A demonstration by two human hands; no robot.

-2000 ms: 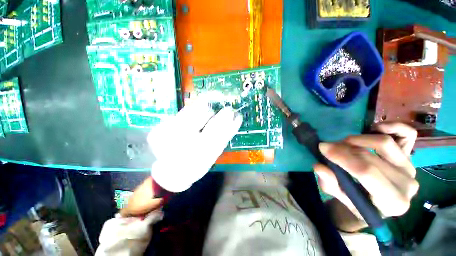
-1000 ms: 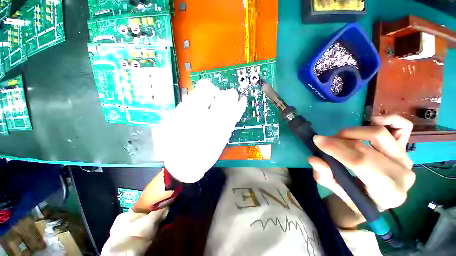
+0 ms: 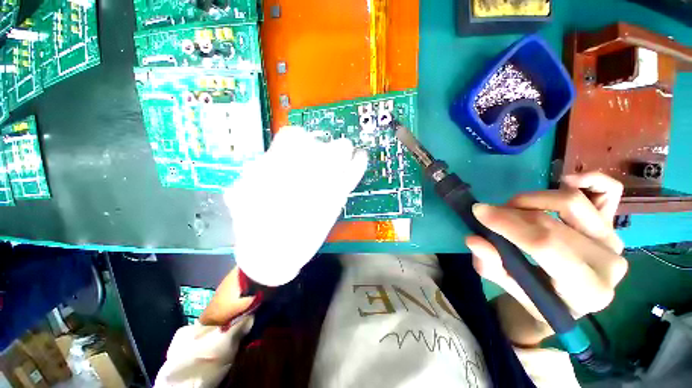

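Observation:
A green circuit board (image 3: 383, 201) lies on the orange mat (image 3: 322, 45), with two round components near its top edge. My right hand (image 3: 550, 246) is bare and holds the black soldering iron (image 3: 504, 269); the iron's metal tip is at the board beside the round components, and I cannot tell if it touches. My left hand (image 3: 292, 204) wears a white glove and rests over the board's left part, fingertips close together near the board's middle. The glare on the glove hides whether the fingers hold anything, such as solder wire.
A blue solder tray (image 3: 558, 95) with silvery bits stands right of the mat. A yellow sponge (image 3: 512, 7) in a dark holder is behind it. A reddish-brown fixture (image 3: 607, 148) lies far right. More green boards (image 3: 205, 144) lie left. A black bin (image 3: 155, 303) is below the bench.
The gloved left hand has shifted slightly left and down over the board since a second ago. The iron's tip remains by the round components. The whole view has shifted slightly.

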